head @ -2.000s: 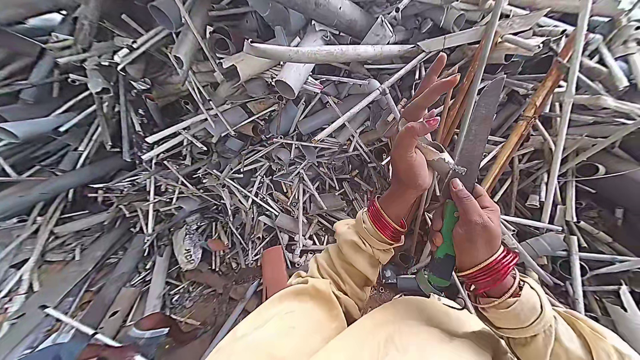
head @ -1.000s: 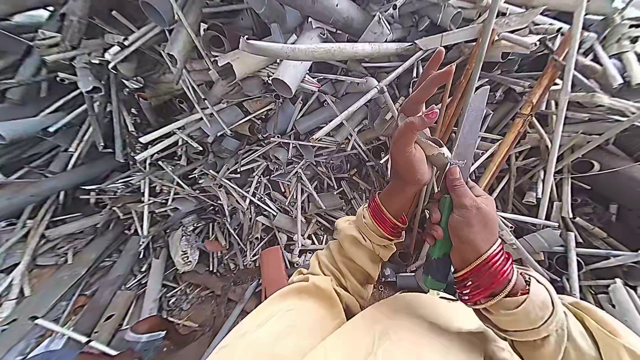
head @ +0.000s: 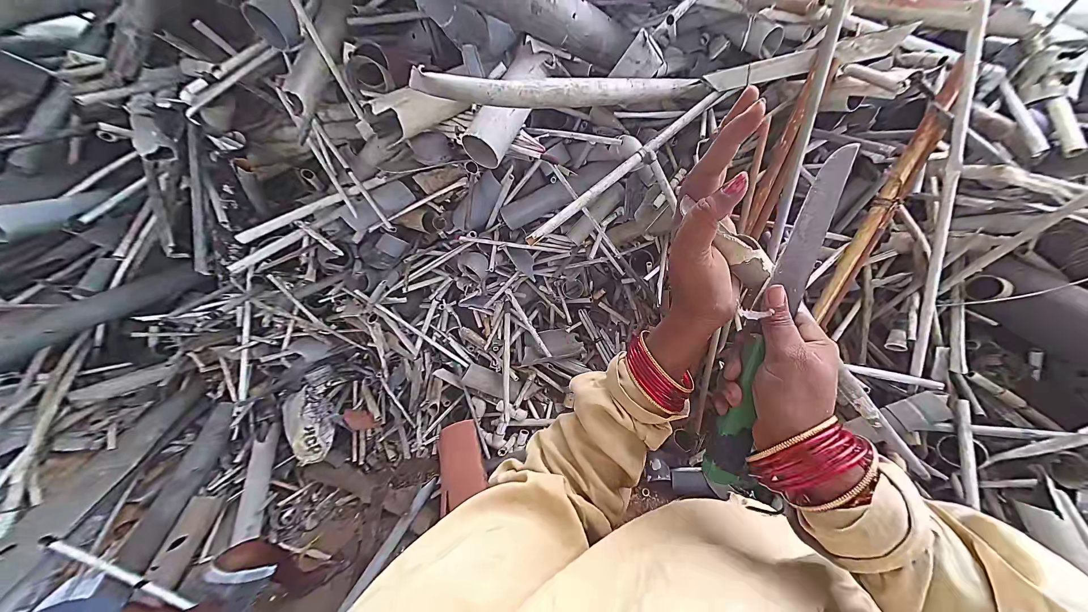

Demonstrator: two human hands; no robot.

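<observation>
My right hand (head: pixel 786 370) is closed round the green handle (head: pixel 739 399) of a broad-bladed knife (head: pixel 814 225), its thumb by the base of the blade. The grey blade points up and slightly right. To its left, my left hand (head: pixel 704 246) is raised with straight fingers and its palm toward the knife. A short piece of pale pipe (head: pixel 744 259) lies between that palm and the blade; how the left fingers and palm bear on it is partly hidden. A thin pale shred hangs near the right thumb. Red bangles circle both wrists.
Grey and white plastic pipes and offcuts are heaped all around. A bamboo pole (head: pixel 884 204) and thin upright rods stand close right of the blade. A reddish-brown pipe piece (head: pixel 460 466) lies by my lap, and a crumpled plastic wrapper (head: pixel 310 416) is further left.
The knife blade has shifted beside the pipe piece and shows more broadly than in the middle frame. Both hands stay in nearly the same place.
</observation>
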